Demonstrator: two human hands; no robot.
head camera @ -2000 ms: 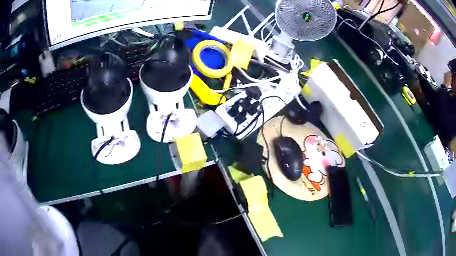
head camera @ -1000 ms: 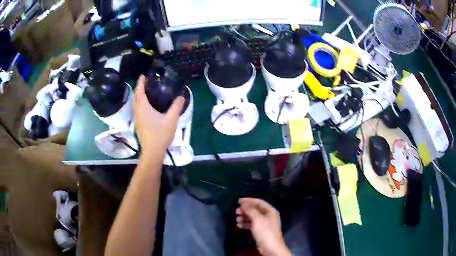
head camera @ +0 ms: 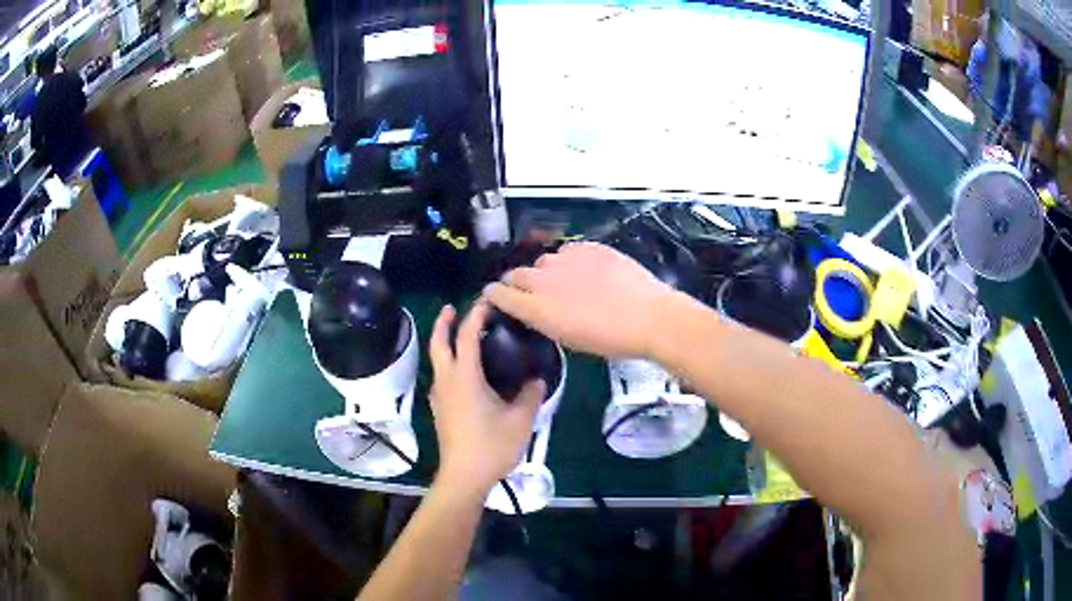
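Note:
Several white security cameras with glossy black ball heads stand in a row on the green bench [head camera: 265,399]. My left hand [head camera: 480,405] is around the ball head of the second camera from the left [head camera: 513,356]. My right hand [head camera: 588,299] is over the top of the same ball, its fingertips bent down at it; what they touch is hidden. The leftmost camera [head camera: 355,323] stands free, its black lead on its base. A third camera [head camera: 654,411] is partly hidden by my right hand and forearm. The fourth camera [head camera: 766,299] is partly behind my right forearm.
A bright monitor [head camera: 682,106] stands behind the cameras. A black device with blue parts [head camera: 376,176] is at back left. Cardboard bins [head camera: 129,470] with cameras are at left. Tape rolls [head camera: 844,299], tangled cables, a fan [head camera: 997,221] and a white carton [head camera: 1037,411] are at right.
The view has swung left and up. My left hand stays on the second camera's ball head. My right hand has risen from below the bench edge to the top of that ball.

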